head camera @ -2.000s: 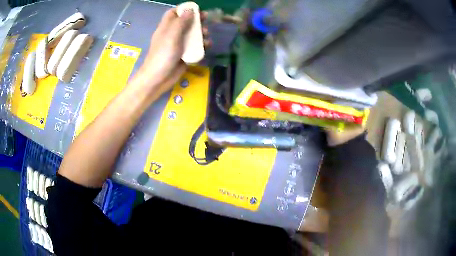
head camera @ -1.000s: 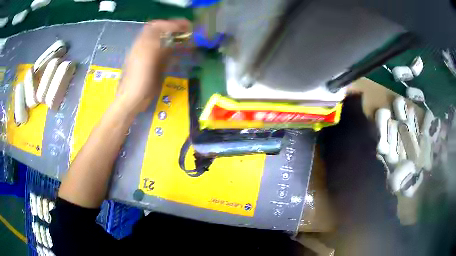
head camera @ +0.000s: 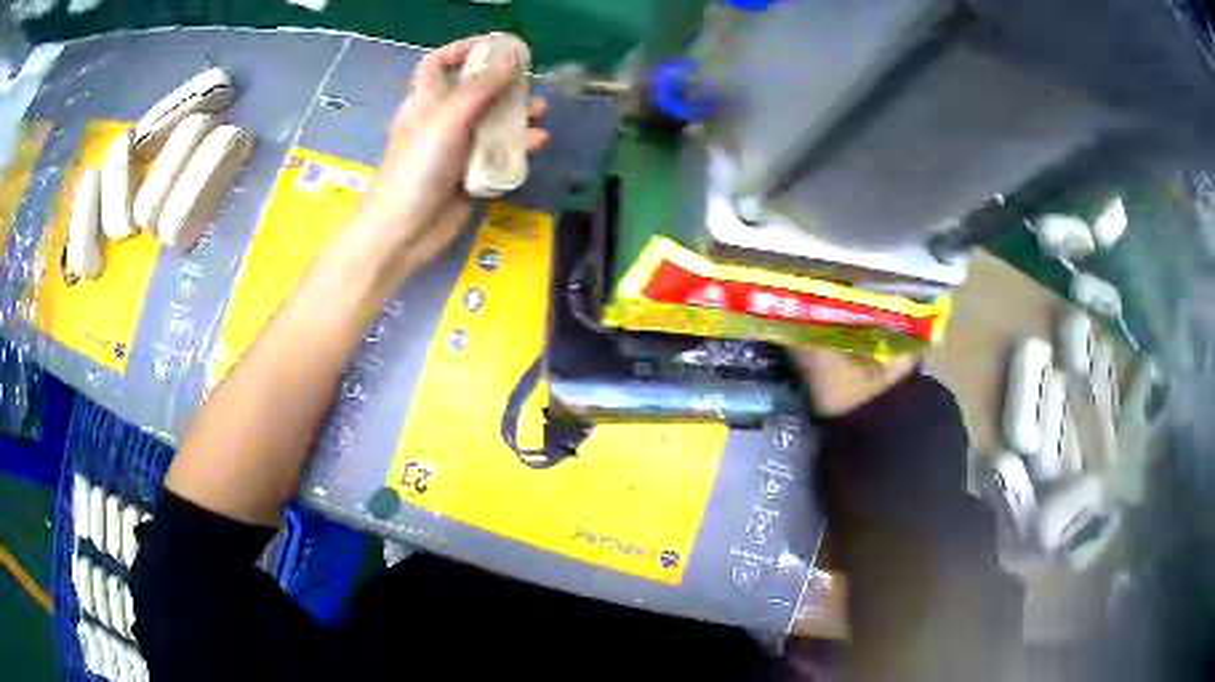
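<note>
My left hand [head camera: 433, 160] holds a cream oblong plastic housing [head camera: 498, 133] upright between thumb and fingers, left of the press. My right hand [head camera: 853, 380] reaches under the press head from the right; the warning label [head camera: 786, 304] covers its fingers, so what it holds cannot be seen. The black press fixture with its shiny metal front bar [head camera: 666, 400] lies below the label. The grey press head [head camera: 919, 120] stands above it, with a blue ring [head camera: 677, 89] at its left.
Several housings [head camera: 171, 173] lie on the grey-and-yellow printed sheet [head camera: 573, 493] at the left. More housings [head camera: 1046, 406] lie on brown cardboard at the right. A blue crate [head camera: 80, 466] with rows of housings is at the lower left.
A second ago my left hand was blurred near the brass fitting; now it shows a housing in its grip. My right hand has come into view under the label. The camera view has shifted.
</note>
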